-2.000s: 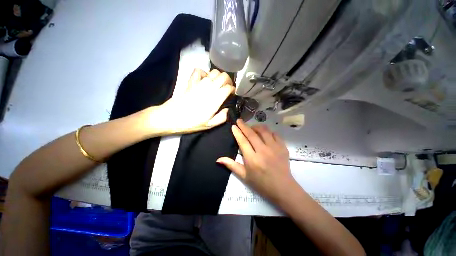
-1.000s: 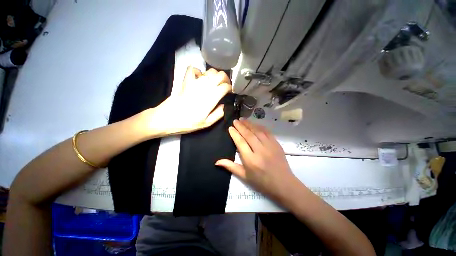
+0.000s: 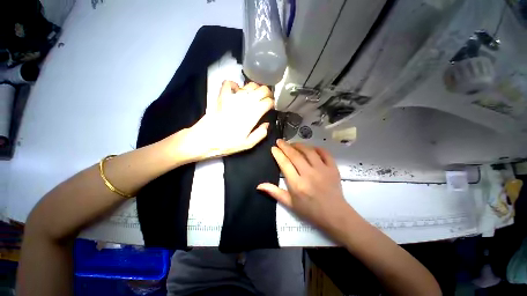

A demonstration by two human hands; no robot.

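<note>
A black garment piece (image 3: 249, 196) lies on the white table as two strips with white showing between them. Its right strip runs up to the presser foot (image 3: 282, 122). My left hand (image 3: 231, 122) presses on the cloth just left of the foot, fingers curled, the thumb apart; whether it pinches the cloth I cannot tell. My right hand (image 3: 306, 176) lies flat at the strip's right edge just below the foot, fingertips on the cloth, thumb spread. The needle is too small to make out.
The off-white sewing machine head (image 3: 381, 63) fills the upper right. A translucent cylinder (image 3: 264, 55) hangs above my left hand. Ruler marks run along the table's near edge (image 3: 393, 228). A blue crate (image 3: 118, 261) is below. White cylinders (image 3: 7, 107) lie at the far left.
The gap between the two strips is wider near the table's front edge, and the right strip hangs straighter. Both hands stay beside the foot. The whole view has shifted slightly.
</note>
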